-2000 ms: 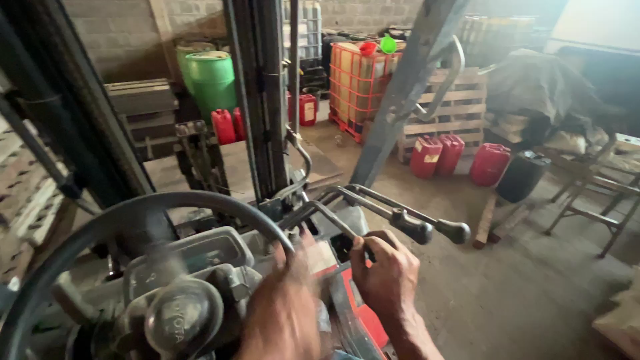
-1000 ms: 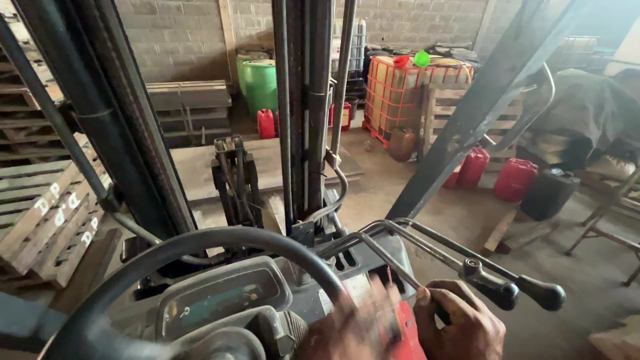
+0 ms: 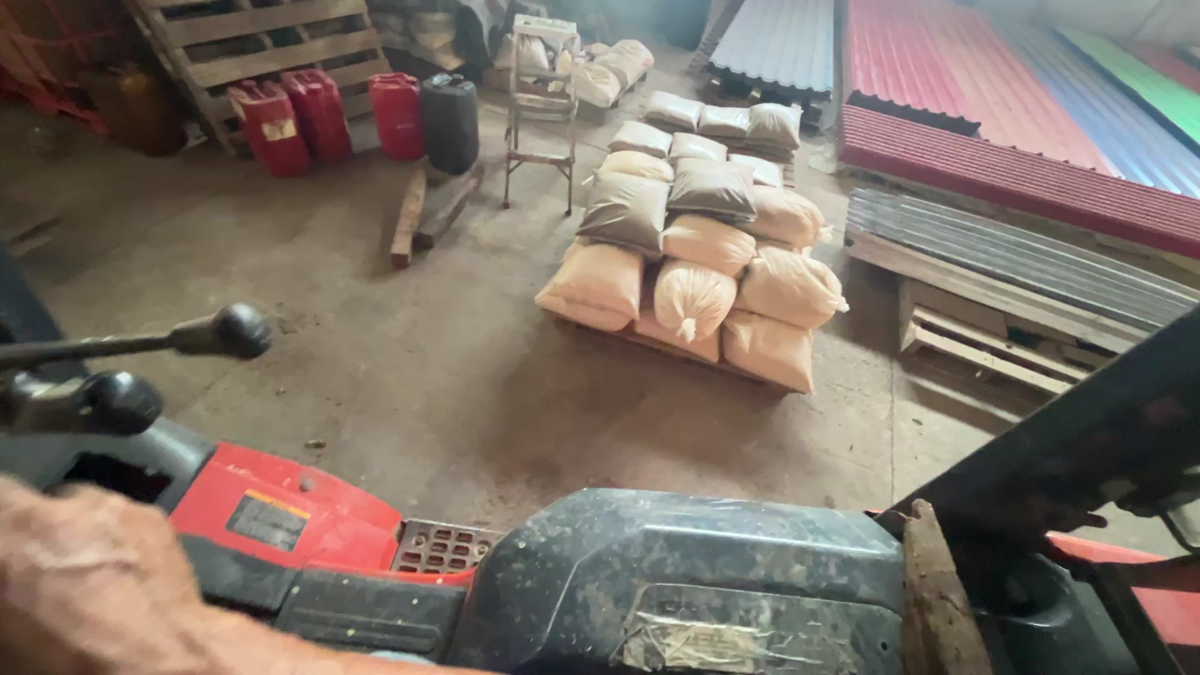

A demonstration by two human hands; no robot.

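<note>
My right hand [image 3: 80, 572] is blurred at the lower left edge, with its forearm reaching in from the bottom. Its fingers are cut off by the frame, so what they hold is hidden. Just above it are two forklift control levers with black knobs, the upper knob [image 3: 239, 330] and the lower knob [image 3: 122, 403]. Beside the forearm lies the forklift's red side panel [image 3: 281, 511], bearing a label. A scuffed black cover [image 3: 694, 553] fills the bottom middle, and a rough piece of wood [image 3: 937, 591] stands at its right end. My left hand is outside the view.
Filled sacks [image 3: 698, 244] are stacked on a pallet on the concrete floor. Behind stand a metal stepladder [image 3: 542, 108], red jerrycans [image 3: 272, 127], a dark jerrycan [image 3: 450, 122] and short timbers [image 3: 408, 220]. Corrugated roofing sheets [image 3: 1012, 103] lie at the right. A dark forklift post [image 3: 1059, 422] slants nearby.
The view has swung far to the right, off the steering wheel and mast. My left hand, blurred by the wheel earlier, is out of sight. My right hand was at a lever before.
</note>
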